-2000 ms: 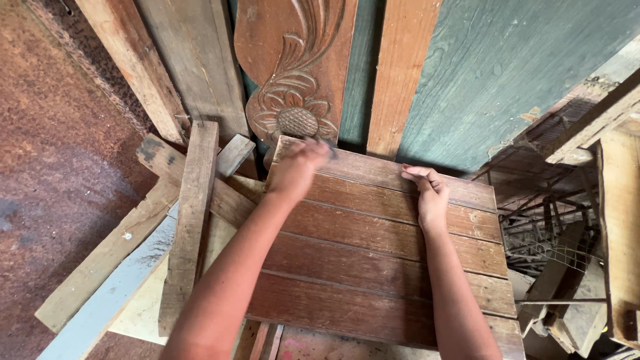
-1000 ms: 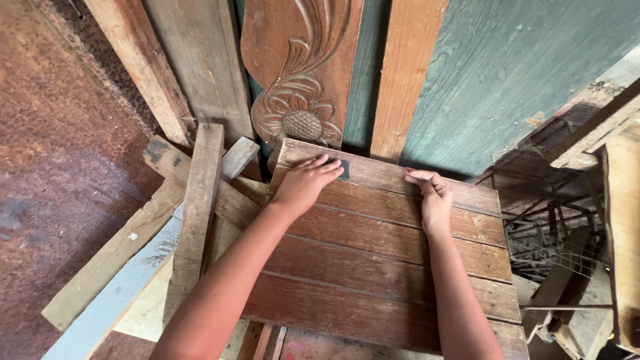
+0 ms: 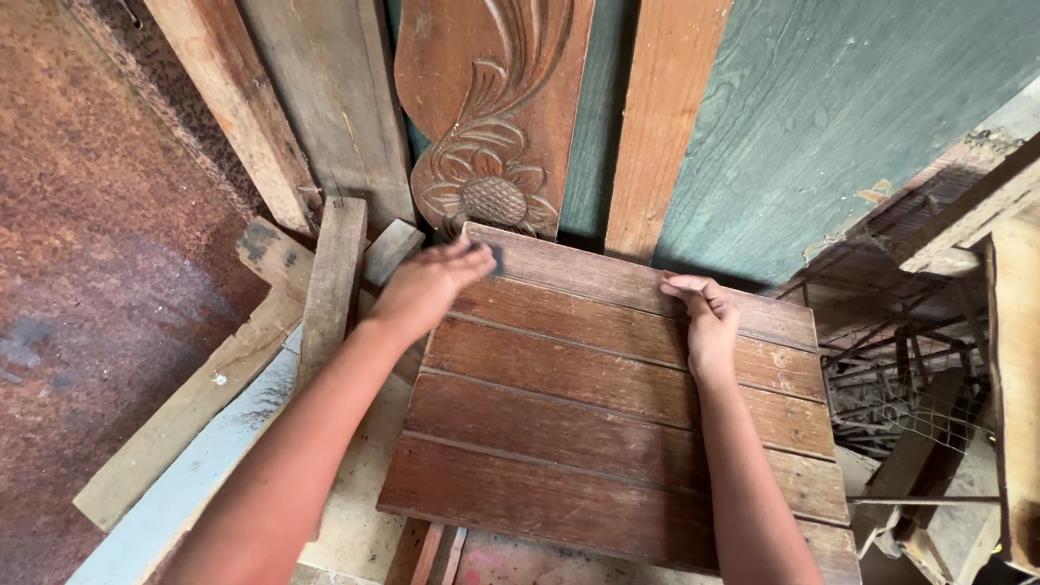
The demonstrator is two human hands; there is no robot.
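Observation:
A slatted wooden panel (image 3: 552, 398) with reddish-brown boards lies tilted before me, its top board paler and duller than the rest. My left hand (image 3: 435, 284), slightly blurred, is at the panel's upper left corner, pressed over a small dark pad, perhaps sandpaper, whose edge (image 3: 497, 261) shows by the fingertips. My right hand (image 3: 705, 317) rests on the upper right part of the panel with fingers curled near the top edge; whether it pinches anything is hidden.
A carved wooden board with a flower (image 3: 493, 199) and an orange-brown plank (image 3: 668, 122) lean against a green panel (image 3: 821, 122). Scrap lumber (image 3: 329, 284) lies left, beside a rusty metal sheet (image 3: 106, 268). Wire mesh (image 3: 926, 414) and a pale board (image 3: 1020, 390) stand right.
Since one second ago my left hand has slid left along the top board with the dark pad, to the panel's corner. My right hand has stayed in place.

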